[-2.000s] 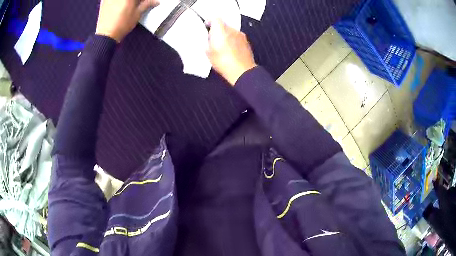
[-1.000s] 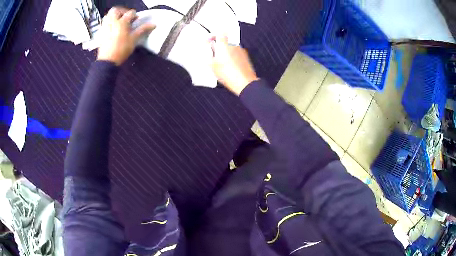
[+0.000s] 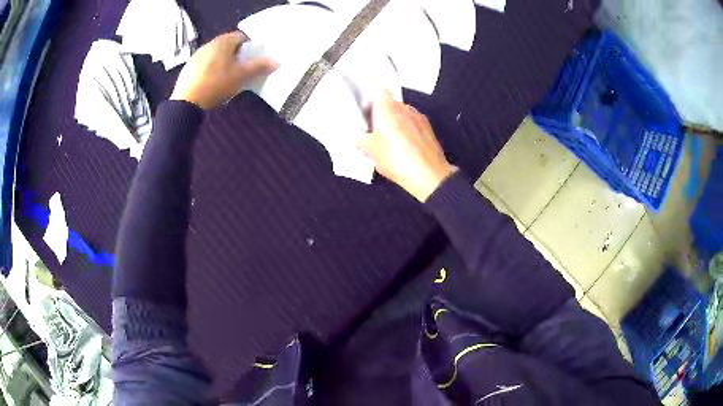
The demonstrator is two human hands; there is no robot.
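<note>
Curved white panels [image 3: 313,131] lie overlapped in a row at the top centre, with a grey-brown speckled seam band [image 3: 321,67] running across them. My left hand [image 3: 218,73] is at the row's left end, thumb and fingers on a white piece. My right hand [image 3: 404,143] is at the right side of the nearest panel, its fingertips pinching a panel edge that looks slightly lifted. The fingertips are partly blurred. The row's far end is cut off by the top edge.
Fanned white bundles [image 3: 111,95] lie left on the dark pinstriped cloth [image 3: 269,238]. A single white piece [image 3: 56,228] lies on a blue strip [image 3: 91,252]. Pale fabric heaps [image 3: 71,341] are lower left. Blue crates [image 3: 626,119] stand on the tiled floor [image 3: 587,214] at right.
The view has shifted, so more of the row and the left bundles show. Both hands remain at the panels; my right hand's fingers now sit lower along the nearest panel's edge.
</note>
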